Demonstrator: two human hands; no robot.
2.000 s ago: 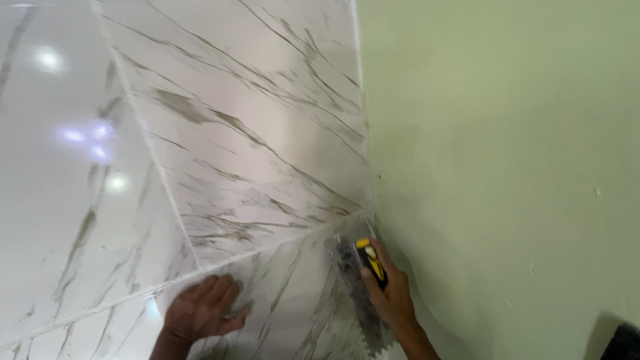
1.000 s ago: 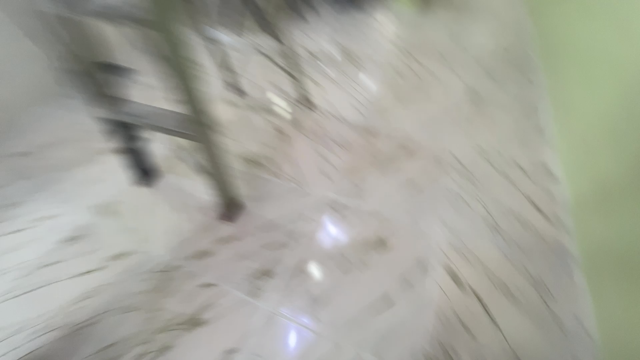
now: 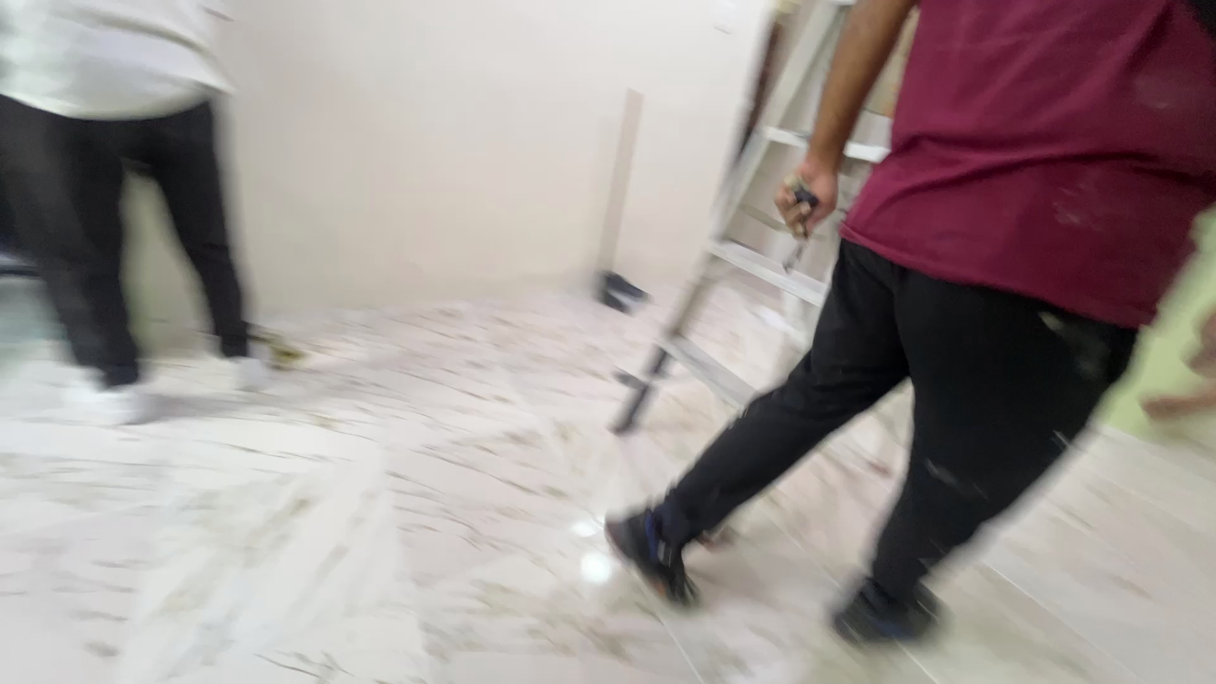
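Neither of my hands can be made out in the head view. Blurred fingers (image 3: 1180,404) show at the right edge; whose they are, I cannot tell. A person in a maroon shirt (image 3: 1035,161) and black trousers stands mid-stride at the right. That person's hand (image 3: 807,198) is closed around a small dark object, too blurred to name. Just behind, a metal stepladder (image 3: 698,285) stands on the marble-patterned tile floor (image 3: 494,465).
Another person in a white top and dark trousers (image 3: 185,209) stands at the left, near a pale wall (image 3: 427,152). A long-handled tool with a dark lower end (image 3: 619,290) leans on that wall. Green wall (image 3: 1164,351) shows at the right.
The view has swung far away from the tiled corner by the green wall. My left hand and my right hand with the notched trowel, both seen two seconds ago, have left the view.
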